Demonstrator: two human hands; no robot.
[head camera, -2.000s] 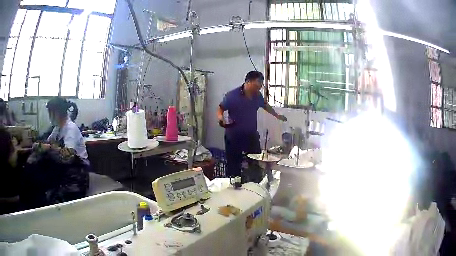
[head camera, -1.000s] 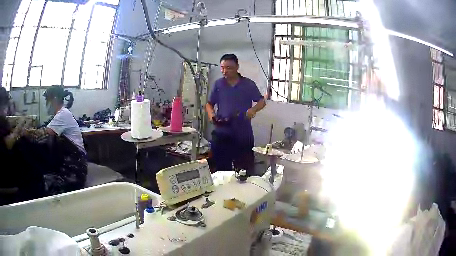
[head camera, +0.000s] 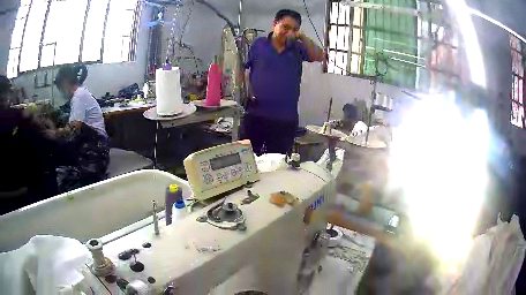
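The off-white sewing machine head (head camera: 271, 230) fills the lower middle of the view. Its cream control panel (head camera: 222, 168) with a display and buttons stands on top, tilted. White fabric (head camera: 49, 262) is bunched at the lower left, beside the machine's left end. The needle area is out of view below. Neither of my hands is in the picture.
A white thread cone (head camera: 168, 91) and a pink cone (head camera: 214, 85) stand on the rack behind. A person in a purple shirt (head camera: 275, 78) stands beyond the machine. Another person (head camera: 86, 112) sits at the left. White material (head camera: 490, 259) is at the lower right. Bright glare hides part of the right side.
The view has tipped down, showing more of the machine head. The standing person has come closer and raised a hand to the face.
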